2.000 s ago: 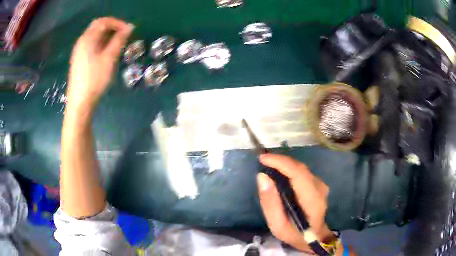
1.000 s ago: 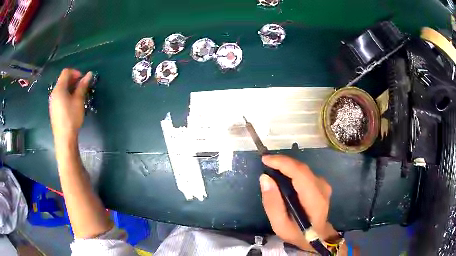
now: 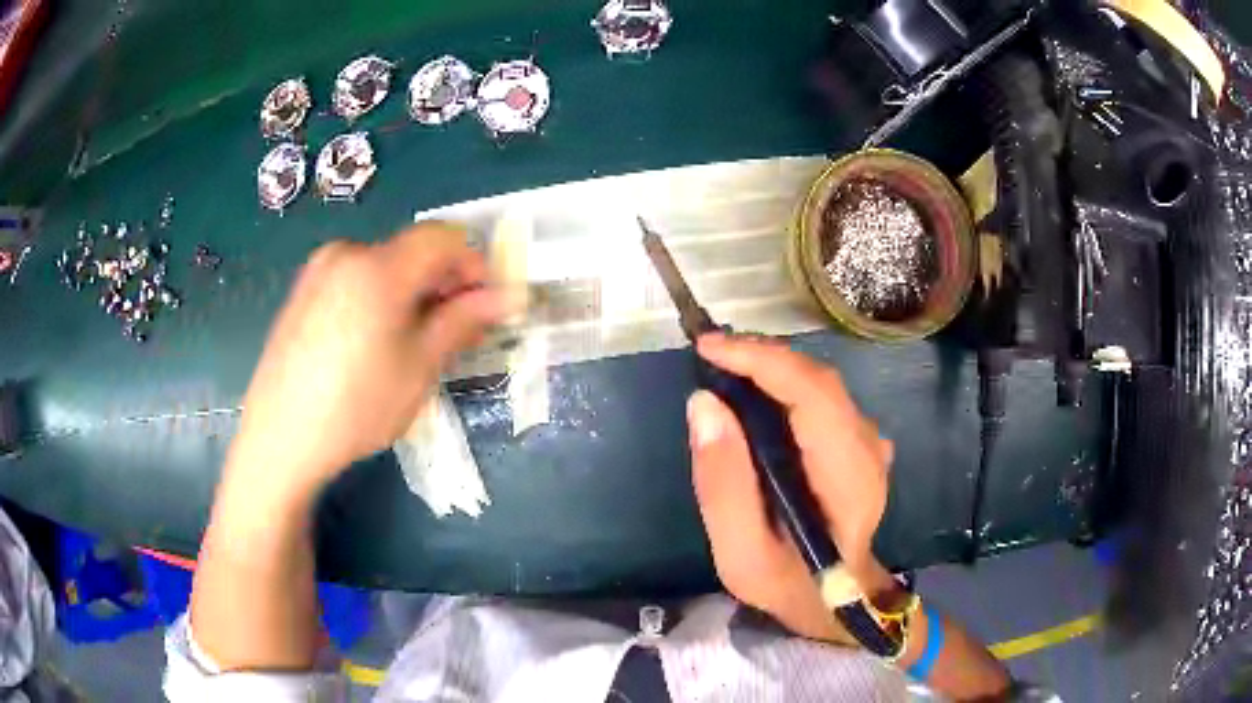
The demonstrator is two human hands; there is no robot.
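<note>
My right hand [image 3: 790,474] holds the black soldering iron [image 3: 780,467] like a pen. Its brownish tip is over the cream masking tape pad [image 3: 714,227]. My left hand [image 3: 364,330] is blurred over the pad's left end, thumb and fingertips close together near a pale tape-like strip. Whether it holds anything cannot be told. The round tub [image 3: 879,254] of silvery grains stands at the pad's right end. Several round silvery ornaments [image 3: 514,98] lie beyond the pad. Small dark-silver bits [image 3: 131,275] lie scattered at the left.
A bulky black fixture [image 3: 1023,247] stands right of the tub. Glossy dark ribbed material [image 3: 1215,412] lines the far right edge. Torn tape strips [image 3: 442,460] hang off the pad's near-left side. Blue bins [image 3: 103,584] and a grey floor with a yellow line show below.
My left hand has moved right from the scattered bits to the pad's left end. The camera view has shifted, so the bench things sit further left and higher. My right hand still holds the soldering iron over the pad.
</note>
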